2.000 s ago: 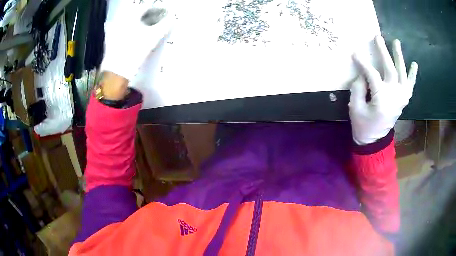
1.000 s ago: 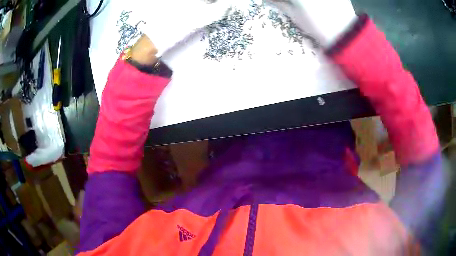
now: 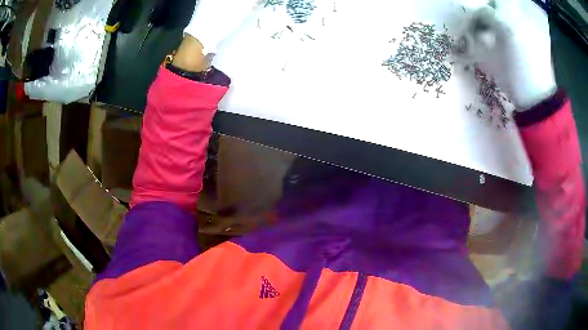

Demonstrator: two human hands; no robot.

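Observation:
Small dark screws lie on a white paper sheet (image 3: 322,97). One pile (image 3: 422,57) is right of the middle, a looser strip (image 3: 493,97) lies to its right, and a small group (image 3: 298,9) is at the top. My right hand (image 3: 509,51), in a white glove, is blurred over the paper's right part beside the screws; its fingers are unclear. My left hand (image 3: 219,22), also white-gloved, is at the paper's top left, cut off by the top edge and blending into the paper; its fingers are not clear.
The black bench edge (image 3: 335,147) runs below the paper, with a small pale piece (image 3: 481,179) on it. At the left are a yellow-and-black tool (image 3: 113,27) and a clear plastic bag (image 3: 68,71). Cardboard boxes (image 3: 87,193) stand below the bench. Black cables (image 3: 567,22) are at the top right.
The view has swung, so the paper and screw piles appear further right. My right hand moved from the bench beside the paper to over its right part. A small screw group shows near my left hand.

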